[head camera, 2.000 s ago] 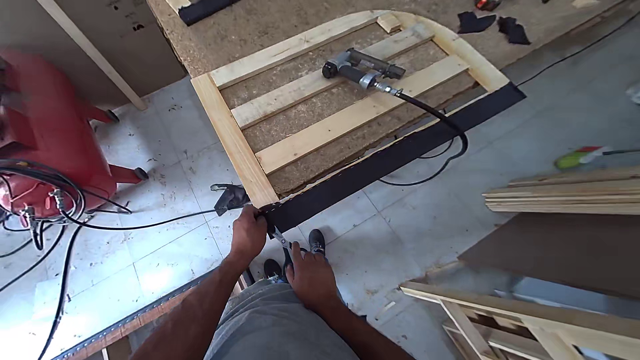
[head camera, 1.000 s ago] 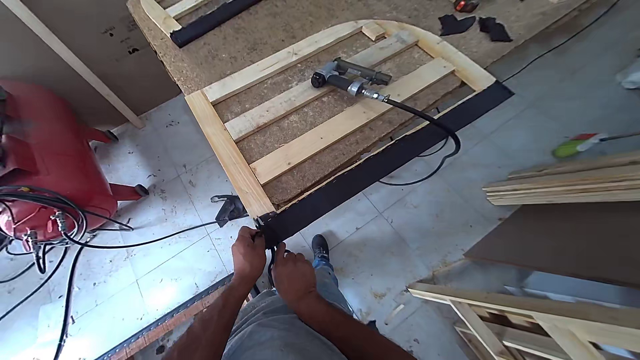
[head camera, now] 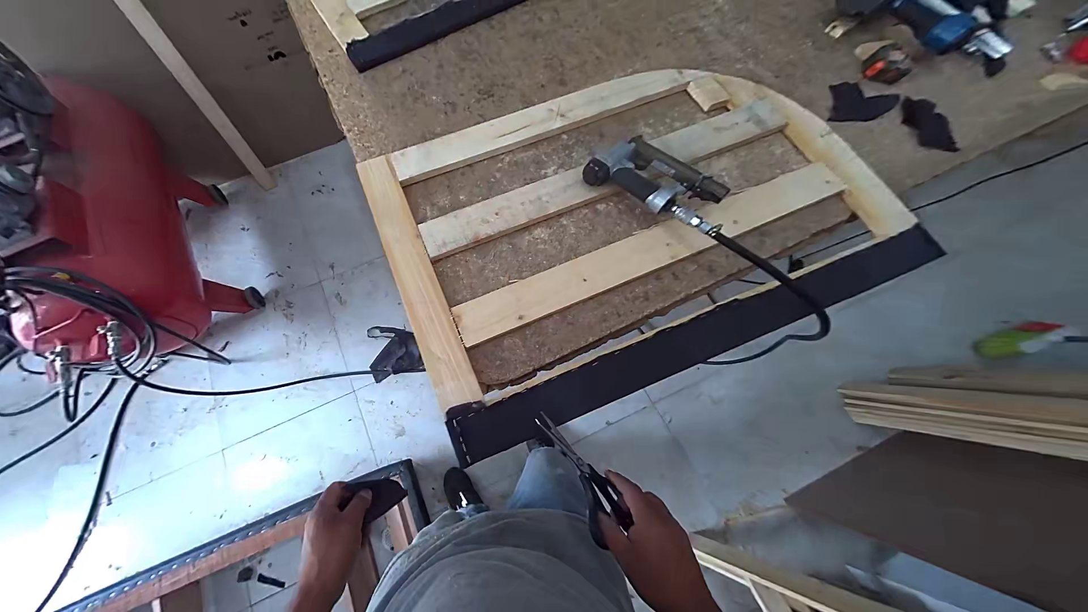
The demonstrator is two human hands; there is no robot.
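My right hand (head camera: 646, 531) holds black-handled scissors (head camera: 591, 476), their blades slightly apart and pointing up toward the black fabric. Pinched in my left hand (head camera: 336, 527) is a dark fabric scrap (head camera: 378, 500), away from the frame. A slatted wooden frame (head camera: 421, 289) with a curved far corner lies on the chipboard tabletop. Black fabric (head camera: 595, 387) covers its near rail, with staples visible at the left end. A pneumatic stapler (head camera: 633, 174) rests on the slats, its black hose (head camera: 778, 276) crossing the fabric-covered rail.
A red air compressor (head camera: 127, 204) with coiled hoses stands at left. Another frame (head camera: 425, 30), more tools (head camera: 948, 30) and black scraps (head camera: 931, 123) lie on the table. Stacked boards (head camera: 969, 408) are at right. Below left is a metal-edged wooden structure (head camera: 229, 531).
Both hands have moved away from the frame's near left corner and apart from each other. The left now holds a scrap; the scissors are plainly visible in the right.
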